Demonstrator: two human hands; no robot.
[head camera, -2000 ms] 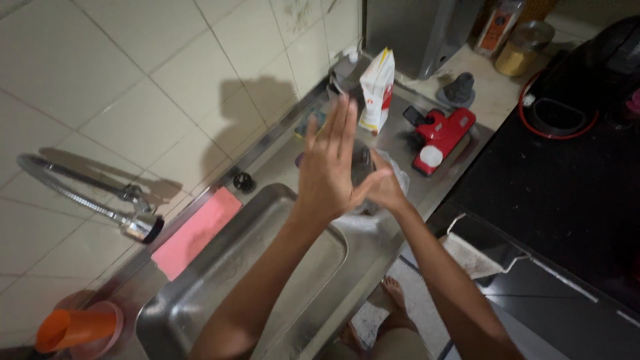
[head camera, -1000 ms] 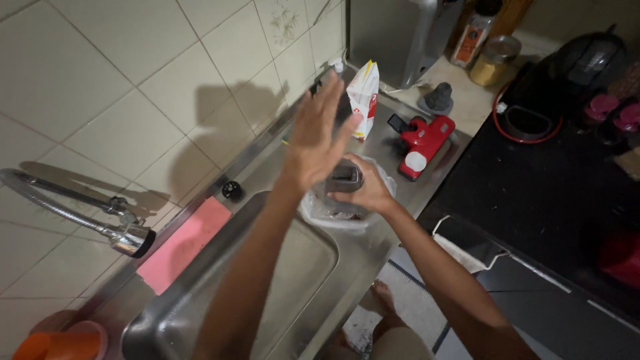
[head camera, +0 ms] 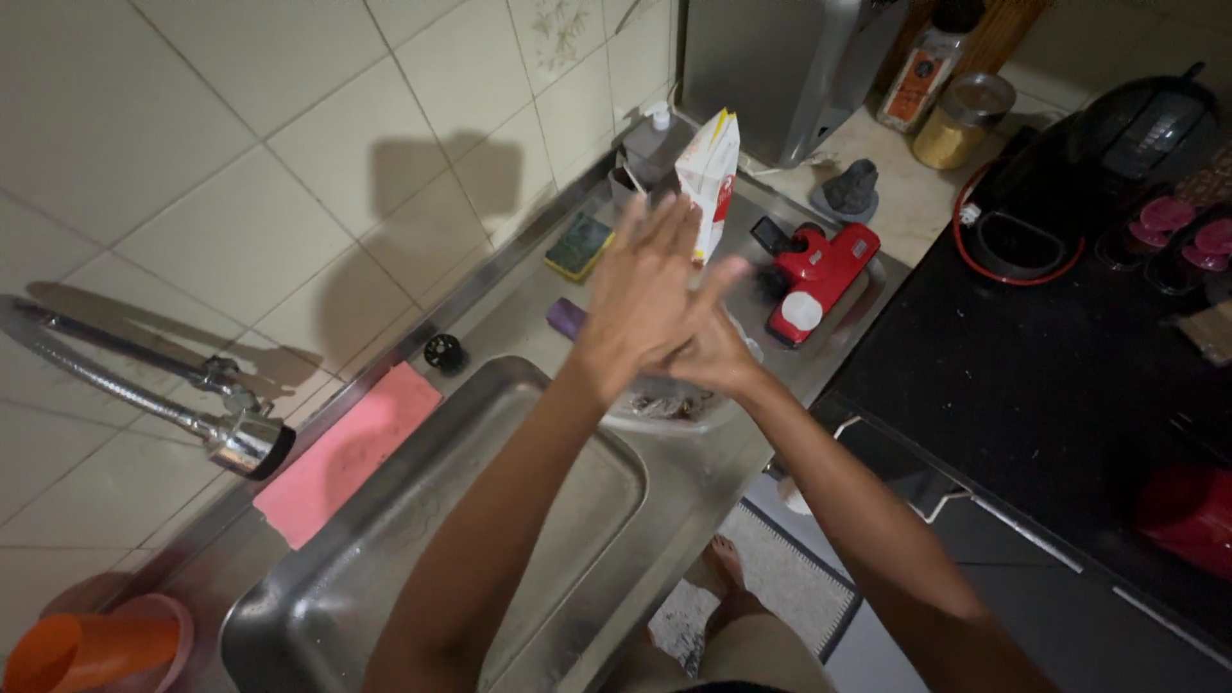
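My left hand (head camera: 640, 298) is raised over the steel counter, fingers extended and blurred, with nothing seen in them. My right hand (head camera: 717, 351) lies close against its palm side, thumb up; the overlap hides whether it holds anything. Below both hands sits a clear plastic bag (head camera: 674, 409) with dark debris inside. Just left of my left hand lies a purple object (head camera: 566, 318), partly covered. To the right is a red vacuum cleaner head (head camera: 823, 279) with a white round part. Behind the hands stands a white and red packet (head camera: 707, 188).
A steel sink basin (head camera: 500, 380) lies nearer me, with a pink cloth (head camera: 351, 452) along its left edge. The faucet (head camera: 250, 438) reaches in from the left. A sponge (head camera: 577, 245), soap dispenser (head camera: 657, 144) and black strainer (head camera: 445, 353) are near the wall. A black stovetop (head camera: 1011, 385) is right.
My left hand has come down against my right hand. The dark, cup-like container seen in my right hand one second ago is now hidden or out of sight.
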